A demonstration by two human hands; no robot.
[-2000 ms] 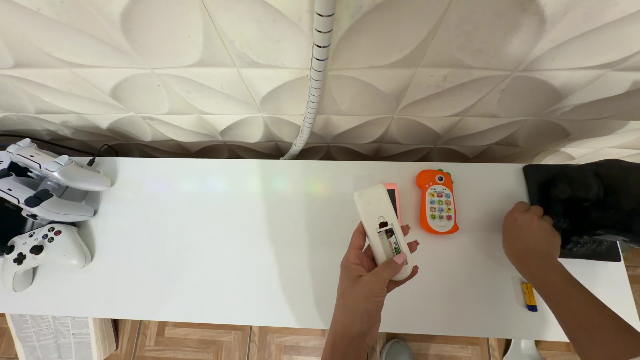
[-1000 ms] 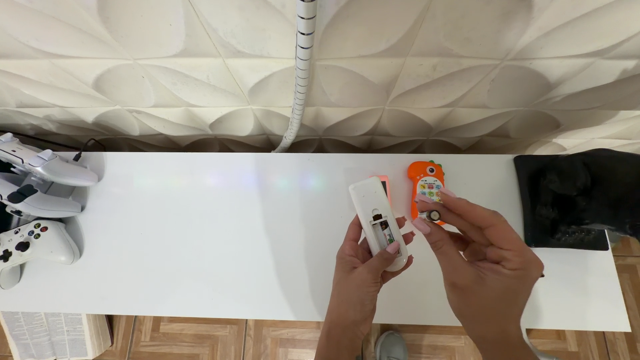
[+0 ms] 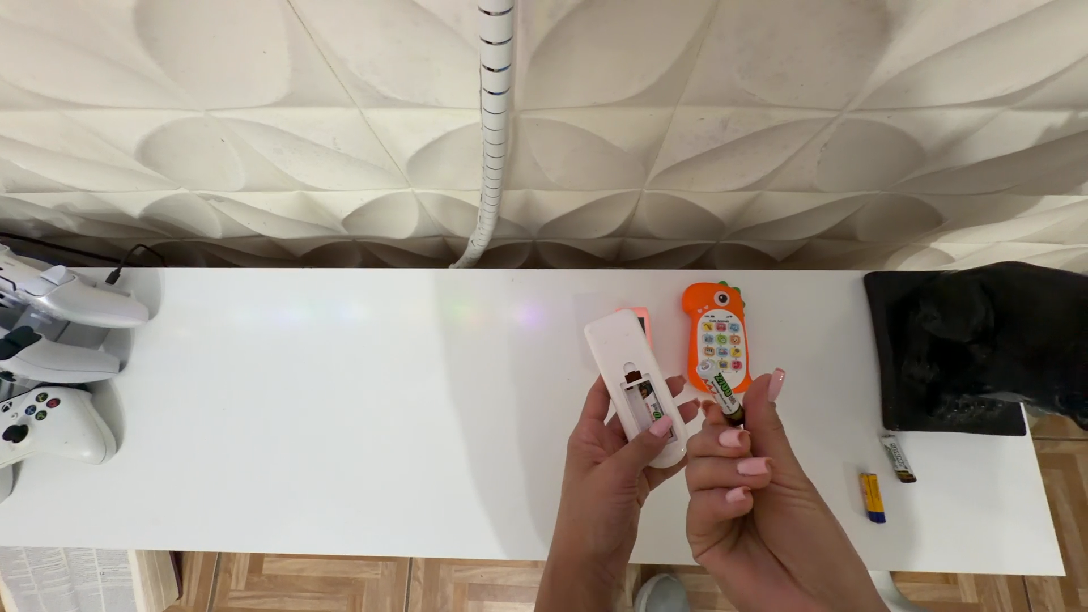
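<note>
My left hand (image 3: 614, 450) holds a white remote control (image 3: 619, 350), back side up, its battery compartment uncovered. At least one battery (image 3: 653, 405) lies inside, partly under my thumb. Close to the right of it, my right hand (image 3: 748, 476) holds a white and green battery (image 3: 722, 394) by its dark lower end. Behind that battery lies an orange toy phone (image 3: 716, 297) with picture buttons. A pink-edged object (image 3: 637, 316) is mostly hidden behind the remote. On the table (image 3: 340, 442), to the right, rest a yellow and blue battery (image 3: 872, 498) and a white and dark battery (image 3: 898, 459).
White game controllers (image 3: 59, 425) stand at the left end. A black object (image 3: 994, 340) rests on a dark flat pad (image 3: 888, 365) at the right. A striped white cable tube (image 3: 495, 127) runs down the wall. An open book (image 3: 76, 578) lies below the table's front edge.
My right hand was at the dark pad, then came left beside the remote with a battery, which now points upward in my fingers. My left hand has kept hold of the remote.
</note>
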